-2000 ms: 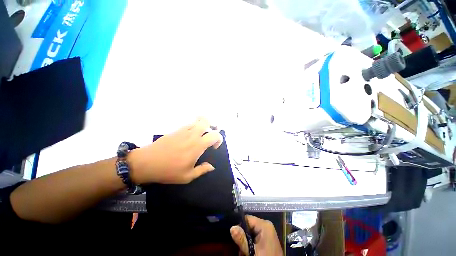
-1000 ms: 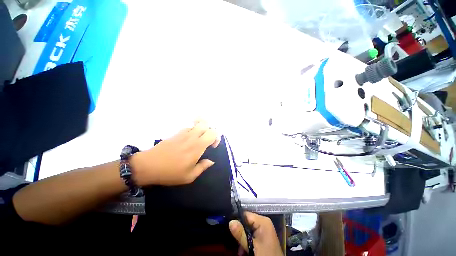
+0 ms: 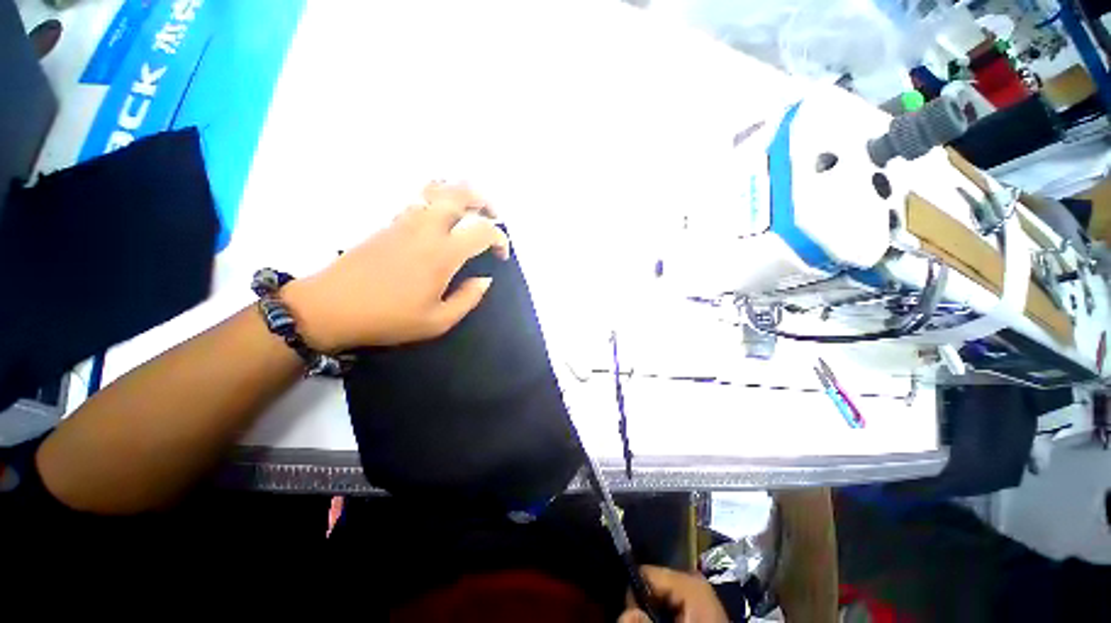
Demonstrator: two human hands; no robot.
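Observation:
A black fabric panel (image 3: pixel 457 396) lies on the white table and hangs over its front edge. My left hand (image 3: pixel 402 274), with a beaded bracelet, presses flat on the panel's upper part. My right hand (image 3: pixel 682 599) is low at the frame's bottom edge, partly cut off, and holds the fabric shears (image 3: pixel 619 526). The blades point up and left along the panel's right edge. A narrow black strip (image 3: pixel 621 408) lies on the table just right of the panel.
A second black panel (image 3: pixel 110 250) lies at left over a blue sheet (image 3: pixel 250 122). The sewing machine head (image 3: pixel 841 201) stands at right. Thread snips (image 3: pixel 839 394) lie below it. A cardboard box (image 3: pixel 800 554) is below the table edge. A clear plastic bag (image 3: pixel 841 43) is at the back.
My left hand and the panel have moved up, away from the table's front edge. My right hand and the shears have moved down and right. The narrow strip now lies straighter, apart from the panel.

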